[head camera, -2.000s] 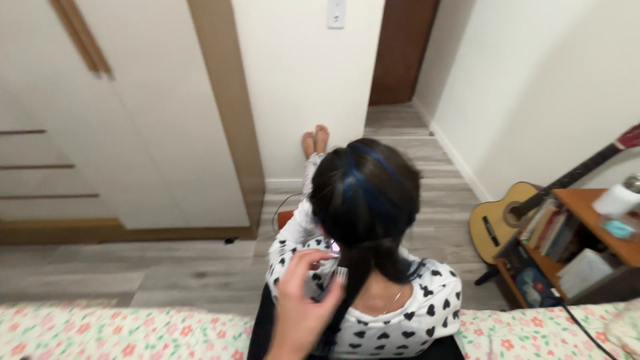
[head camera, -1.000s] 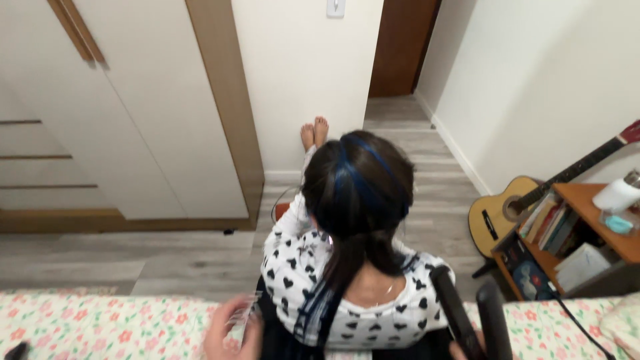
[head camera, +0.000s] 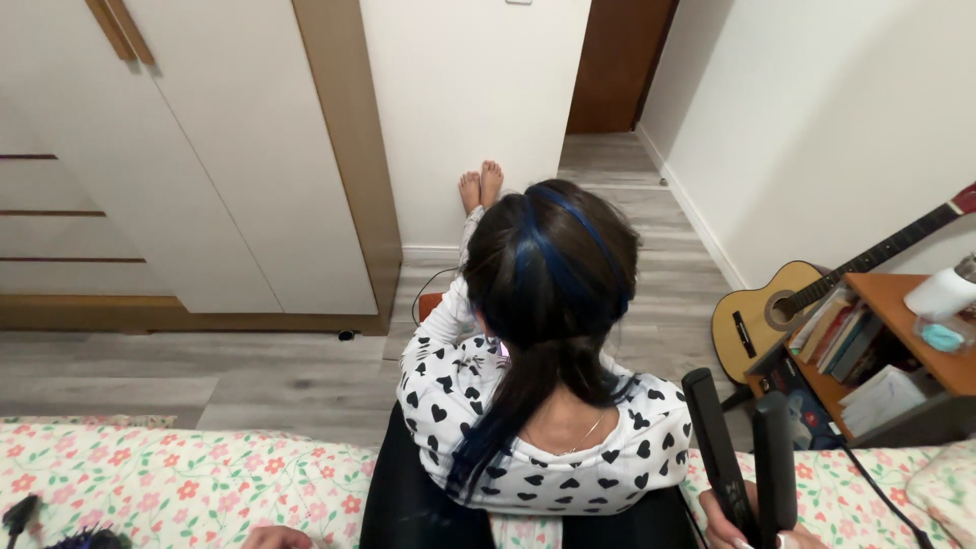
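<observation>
A black hair straightener with its two plates apart is gripped low down by my right hand, at the lower right. A person with dark, blue-streaked hair sits between my legs, facing away, in a white top with black hearts. A gathered length of hair hangs down the left side of the back. My left hand shows only in part at the bottom edge, over the floral bedspread; whether it holds anything is hidden.
A hairbrush and a black plug-like end lie on the floral bedspread at the lower left. A guitar leans by a wooden shelf with books and a white bottle. A wardrobe stands at the left.
My left hand has moved from the person's hair down and left to the bottom edge. The straightener, absent in the oldest frame, has come into view at the right.
</observation>
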